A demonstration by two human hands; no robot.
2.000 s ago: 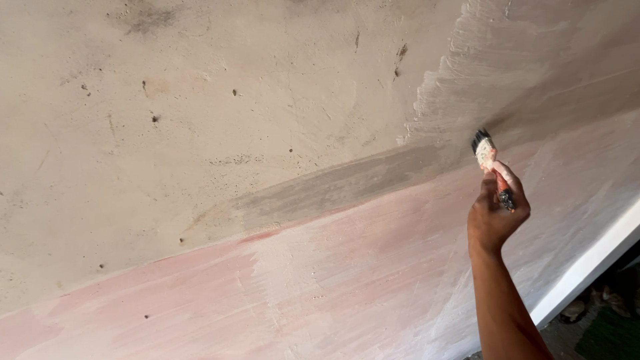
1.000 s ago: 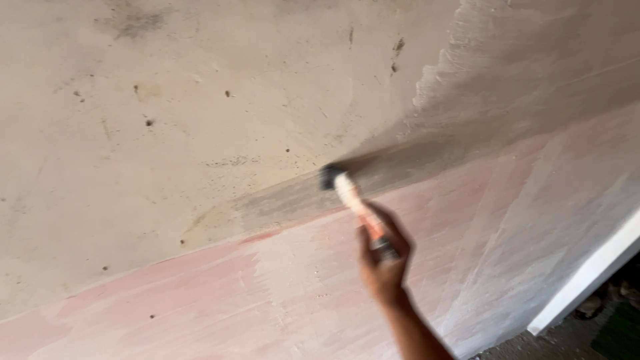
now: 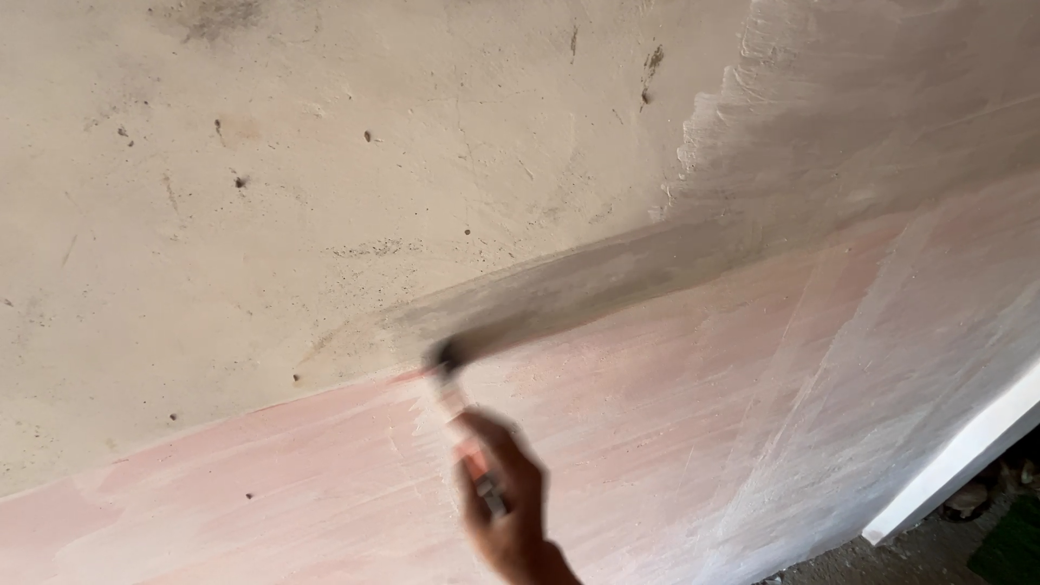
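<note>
My right hand (image 3: 508, 496) grips a paintbrush (image 3: 452, 398) by its orange-red handle, blurred by motion. The dark bristles touch the wall at the lower left end of a wet grey-brown band (image 3: 601, 280). This band runs along the border between the bare beige plaster (image 3: 284, 211) above and the pink painted part (image 3: 650, 390) below. Toward the upper right the band joins a broad grey-brown coated area (image 3: 861, 106) with a ragged edge. My left hand is out of view.
A white edge or frame (image 3: 959, 455) slants along the lower right. Beyond it lie rough grey ground (image 3: 877, 562), stones (image 3: 967, 500) and a dark green patch (image 3: 1011, 540). Small holes and dark specks mark the plaster.
My right hand has moved the brush down and to the left along the grey-brown band, from its right part to its lower left end. The hand has kept its hold on the brush.
</note>
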